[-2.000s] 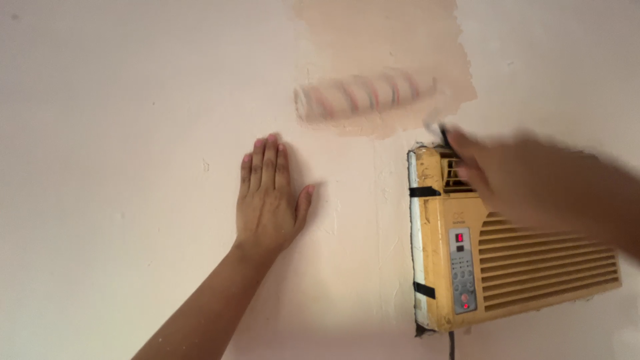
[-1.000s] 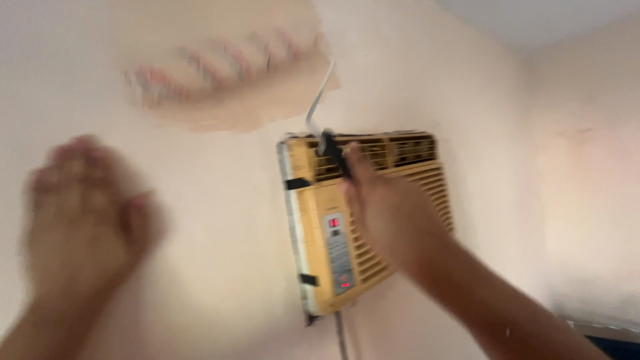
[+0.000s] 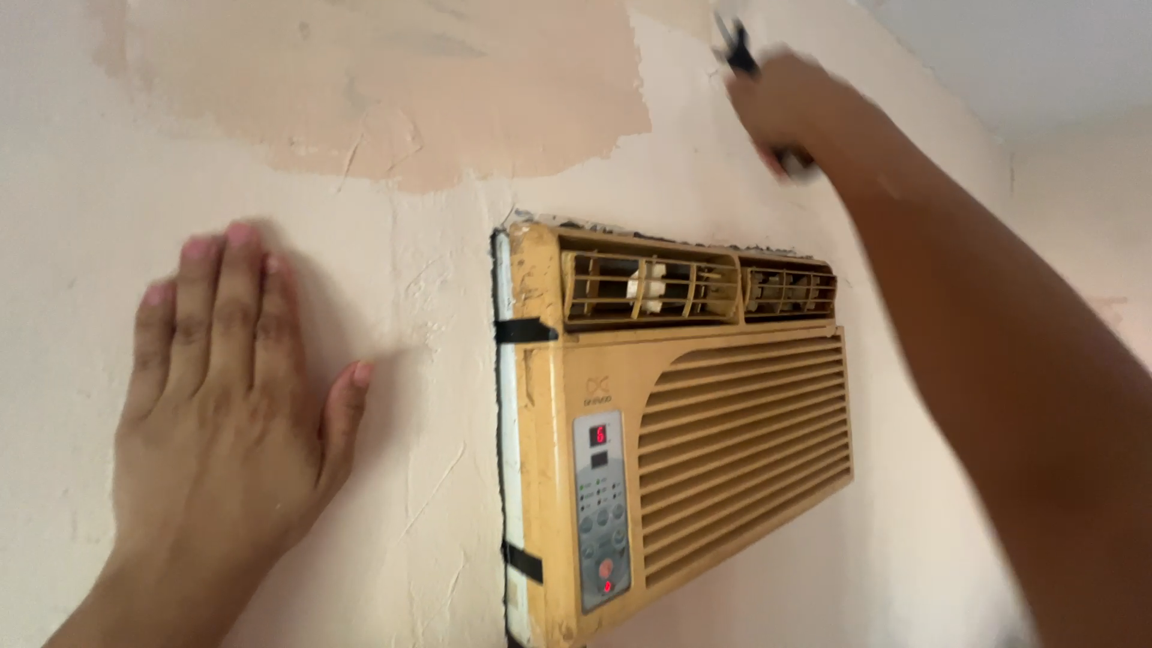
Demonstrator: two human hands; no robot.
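Note:
My left hand [image 3: 229, 405] lies flat on the cream wall [image 3: 432, 360], left of the air conditioner, fingers up and thumb out, holding nothing. At the upper right my right hand [image 3: 787, 103], blurred, is closed around the dark handle of a paint roller [image 3: 740, 49]. Part of its metal rod shows above the fist; the roller's cover is not visible. Above the air conditioner, a peach-beige patch [image 3: 504, 99] with a ragged edge contrasts with the paler wall.
A yellowed window-type air conditioner [image 3: 747, 450] juts from the wall between my arms, its display lit red. Black tape strips [image 3: 526, 330] cross its left edge. The ceiling [image 3: 1008, 54] and an adjoining wall [image 3: 1098, 198] meet at the upper right.
My right hand has moved up with the roller handle, from beside the air conditioner's top to above it. The striped roller cover, seen earlier over the peach patch, is out of sight. The view has shifted.

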